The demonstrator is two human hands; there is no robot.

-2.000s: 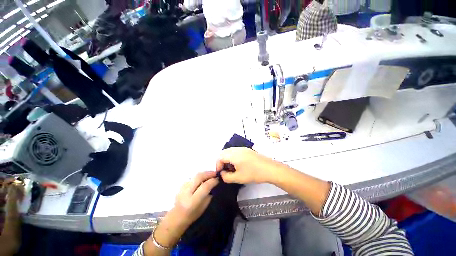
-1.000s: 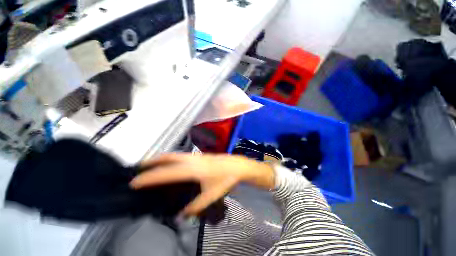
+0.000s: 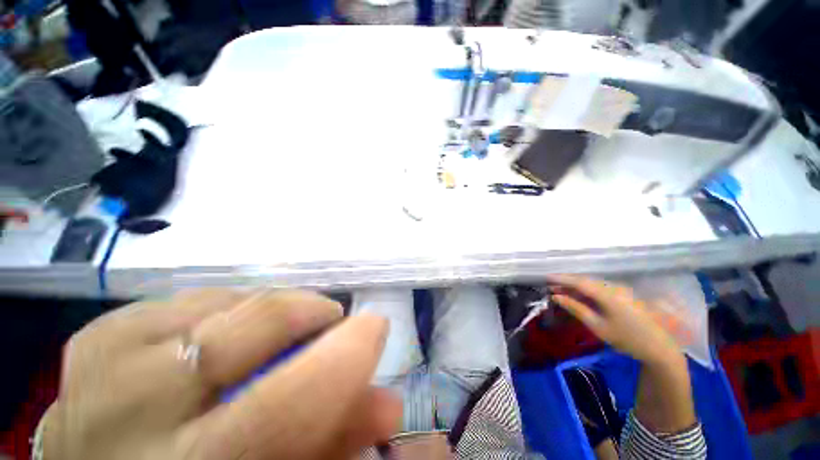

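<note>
My left hand (image 3: 216,377) is large and blurred at the lower left, close to the camera. It wears a ring; the thumb and fingers are bent with a gap between them, and nothing shows in it. My right hand (image 3: 620,319) is just below the table's front edge, above a blue bin (image 3: 719,404), fingers apart and empty. The sewing machine's needle area (image 3: 472,139) is at centre right. Black snips (image 3: 517,190) lie on the white table (image 3: 297,180) beside a dark flat case (image 3: 551,156). Dark pieces (image 3: 593,395) show in the bin.
Black fabric (image 3: 148,175) lies at the table's left, near a grey machine (image 3: 45,139). Beige paper (image 3: 575,103) hangs on the machine head. A red crate (image 3: 771,377) stands at the lower right, with a pale bag (image 3: 674,305) by the bin. My legs are below the table edge.
The view has swung back from the right-hand bins to the table. The black bundle under my right hand a second ago is out of view. My left hand now fills the lower left.
</note>
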